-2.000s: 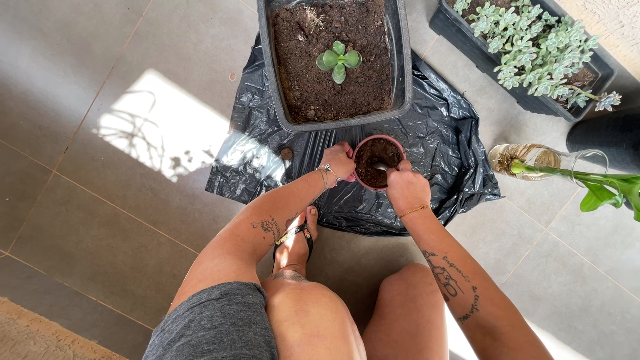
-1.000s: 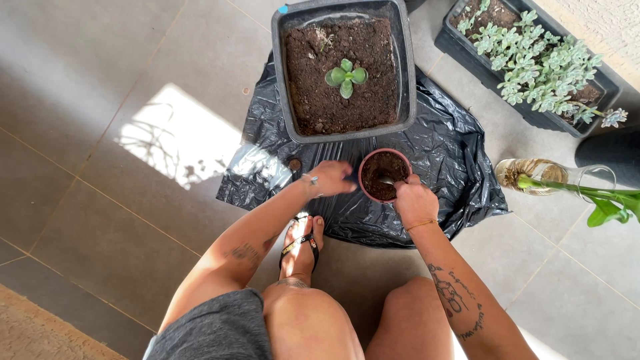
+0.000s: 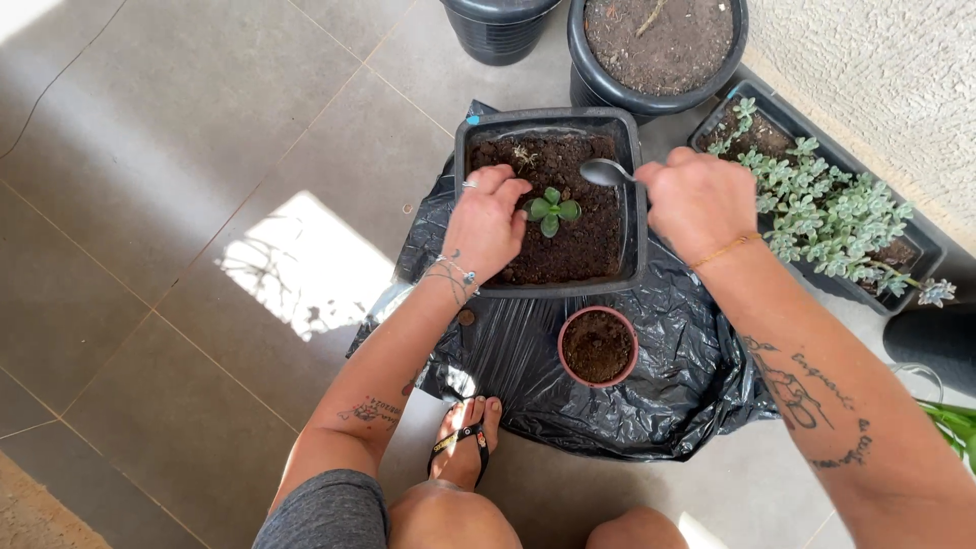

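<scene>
A small green succulent (image 3: pixel 551 212) stands in dark soil in a square black plastic planter (image 3: pixel 564 290). My left hand (image 3: pixel 492 217) is over the planter's left part, its fingers spread just left of the succulent; I see nothing held in it. A metal spoon (image 3: pixel 602 172) is gripped by its handle in my right hand (image 3: pixel 698 202), at the planter's right rim, with the bowl above the soil. Below the planter, a small pink pot (image 3: pixel 598 347) filled with soil stands on a black plastic bag (image 3: pixel 671 366), touched by neither hand.
Two round black pots (image 3: pixel 499 30), (image 3: pixel 659 53) stand beyond the planter, the right one with soil and a stem. A long trough of pale succulents (image 3: pixel 823 206) lies along the textured wall at right. A small brown round thing (image 3: pixel 466 317) lies on the bag. My sandaled foot (image 3: pixel 461 446) is beside the bag.
Both hands have moved from the pink pot up to the square planter. The spoon has left the pot's soil, still in my right hand. The view has shifted to show more beyond the planter.
</scene>
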